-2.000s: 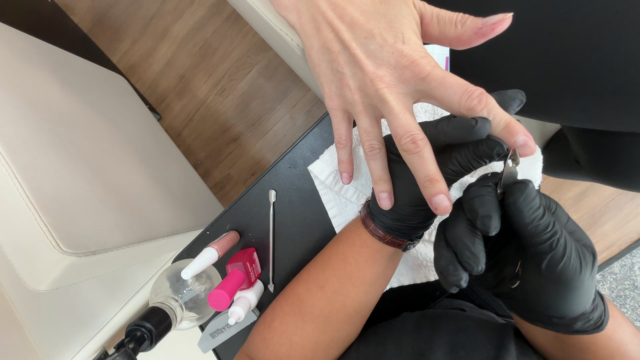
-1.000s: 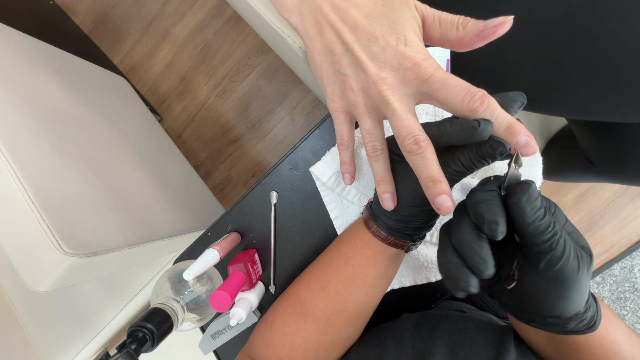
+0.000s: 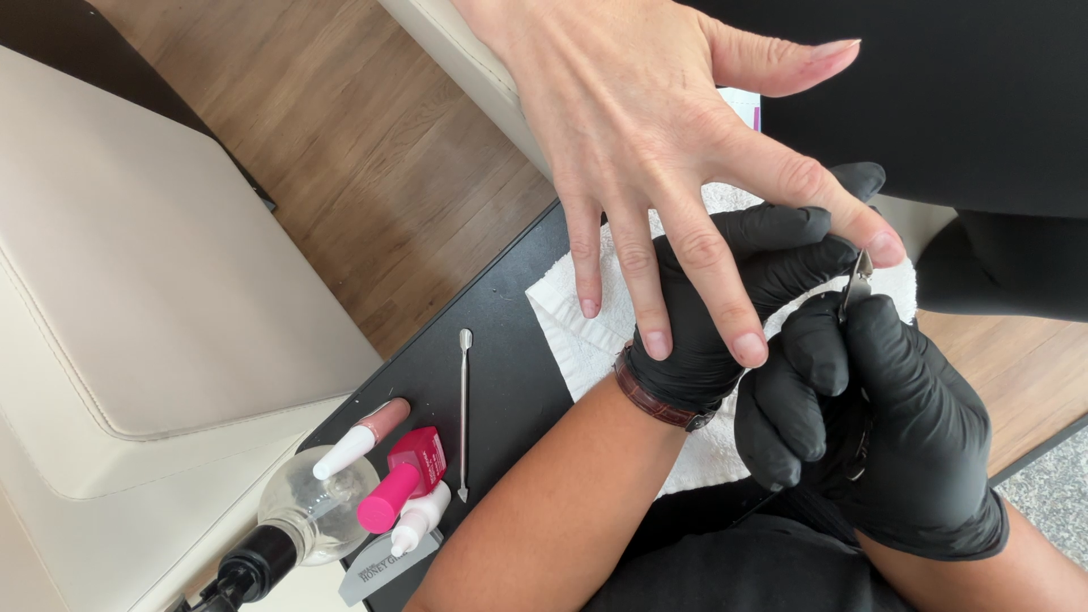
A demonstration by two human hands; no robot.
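Observation:
Another person's hand (image 3: pixel 646 144) reaches in from the top, back up and fingers spread. My left hand (image 3: pixel 722 289), in a black glove, lies beneath it and grips its index finger near the tip. In my gloved right hand (image 3: pixel 884 416) is a pair of metal cuticle nippers (image 3: pixel 858 285), whose jaws touch the edge of that index fingertip by the nail. My right fingers hide most of the nippers' handles. A white towel (image 3: pixel 569 314) lies under the hands.
On the black tabletop (image 3: pixel 518 340) at left lie a metal cuticle pusher (image 3: pixel 464 408), a pink polish bottle (image 3: pixel 416 463), a white-capped tube (image 3: pixel 361 438), a small white dropper bottle (image 3: pixel 421 518) and a grey nail file (image 3: pixel 382 569). A clear pump bottle (image 3: pixel 319 501) and cream upholstered seat (image 3: pixel 170 238) are beside them.

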